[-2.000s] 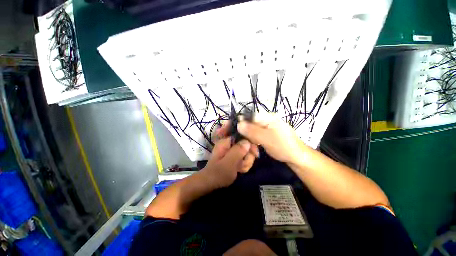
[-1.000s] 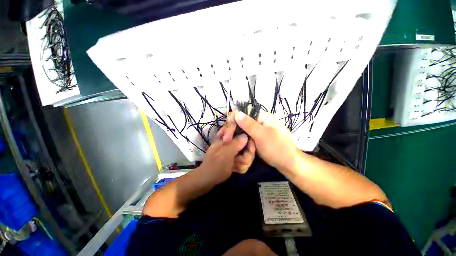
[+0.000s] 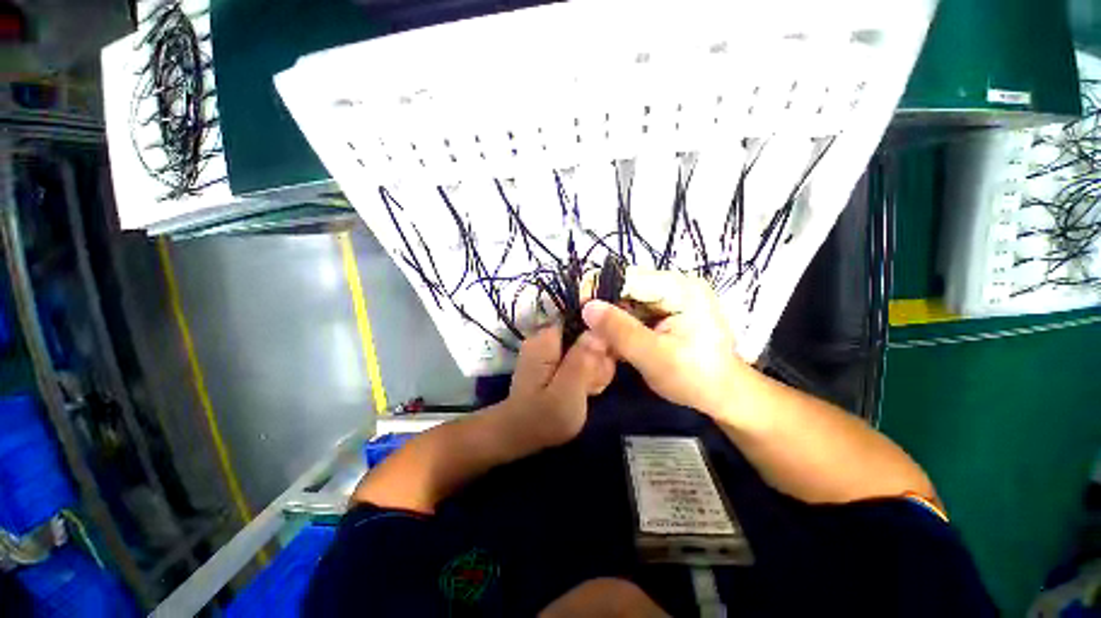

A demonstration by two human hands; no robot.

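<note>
A large white carrier sheet lies tilted over the bench edge in front of me, with rows of small dark marks. Black lead wires hang from its row in V-shaped pairs. My left hand is closed around a bunch of black leads at the sheet's lower edge. My right hand touches it and pinches dark leads between thumb and fingers. The wire ends between the fingers are too small to make out.
Another white sheet with a black wire tangle lies at the upper left on the green bench. Stacked white sheets with leads stand at the right. Blue bins are at the lower left. A badge hangs on my chest.
The view has shifted slightly, so the sheets sit further right and higher. My left hand stays around the bunch. My right fingers have opened somewhat and show more of the dark leads.
</note>
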